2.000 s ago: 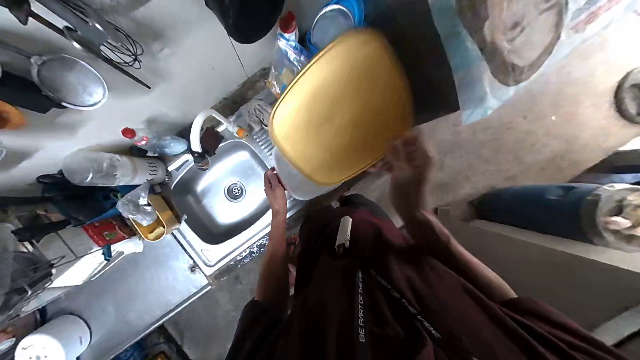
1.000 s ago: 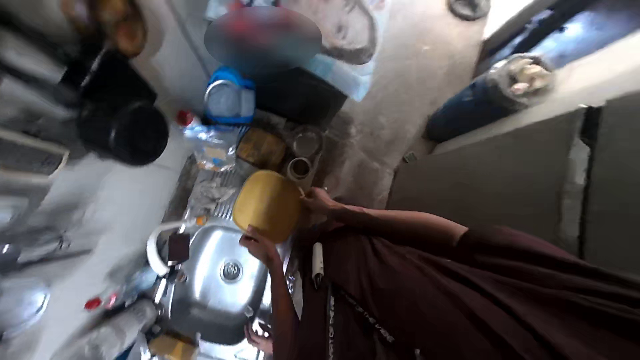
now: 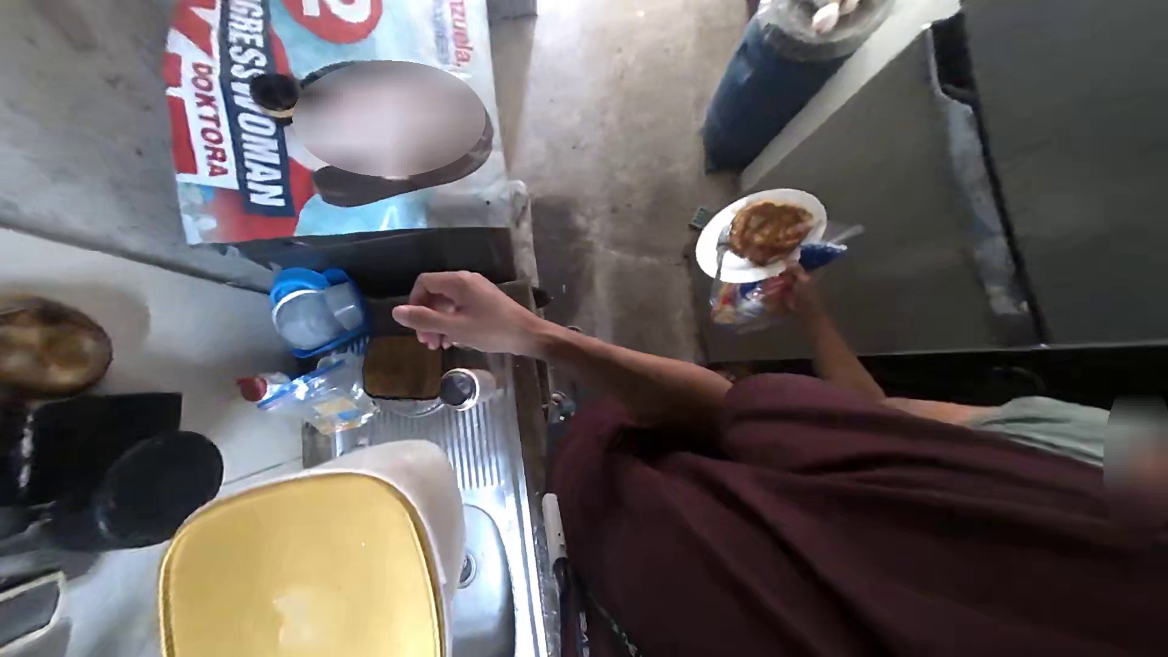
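My right hand [image 3: 465, 312] reaches out over the back of the drainboard, its fingers loosely curled and nothing seen in them. Below it are a brown sponge-like block [image 3: 402, 367] and a small clear cup [image 3: 459, 389]. A large whitish tub with a yellow lid [image 3: 301, 575] looms close to the camera at the lower left, above the sink [image 3: 484, 584]. My left hand is not visible, so its hold on the tub cannot be seen.
Beside my right side, another person's hand [image 3: 792, 281] holds a white plate [image 3: 716, 239] of browned food and a plastic bag. Blue containers [image 3: 318, 310] and a clear bottle [image 3: 333, 397] stand by the wall. Black pans [image 3: 160, 488] hang at left; a blue drum [image 3: 766, 96] stands beyond.
My right hand has come away from the yellow-lidded tub and now reaches over the drainboard. The tub is nearer the camera. Another person's hand with a plate has come into view.
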